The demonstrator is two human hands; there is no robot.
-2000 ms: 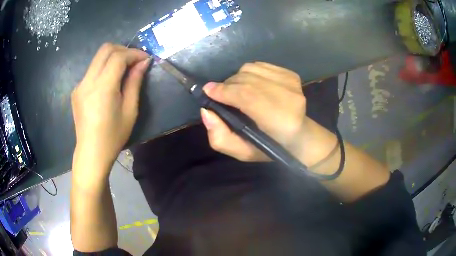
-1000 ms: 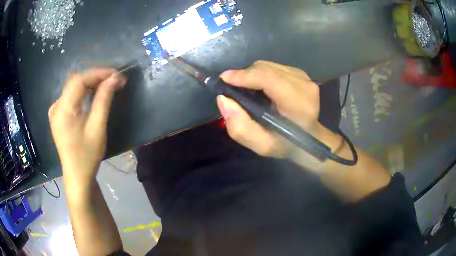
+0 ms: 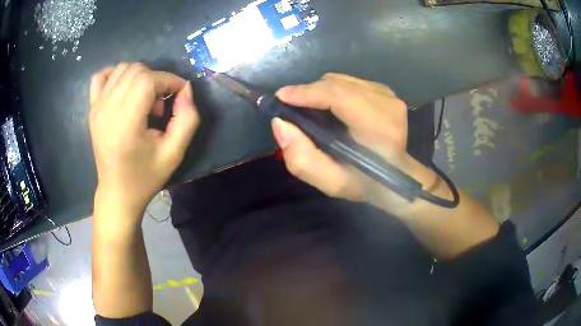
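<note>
A blue circuit board [image 3: 245,37] with a bright white middle lies tilted on the dark bench. My right hand [image 3: 344,137] grips the soldering iron [image 3: 344,151] like a pen. The iron's tip is at the board's lower left corner, seemingly touching it. My left hand [image 3: 143,130] is just left of that corner, clear of the board. Its thumb and forefinger tips nearly meet around a thin silvery strand, the solder wire [image 3: 167,97]. How firmly they pinch it is hard to see.
A pile of tiny clear components [image 3: 64,22] lies at the upper left. A round yellow-rimmed pot [image 3: 527,44] stands at the right bench edge, above a red stool [image 3: 548,94]. Dark racks [image 3: 22,172] stand at the far left. A brown tray edge [image 3: 494,4] shows at the top right.
My left hand moved away from the board corner to the left, then came back up and right near it. The iron shifted slightly right with the board's corner and stays at it.
</note>
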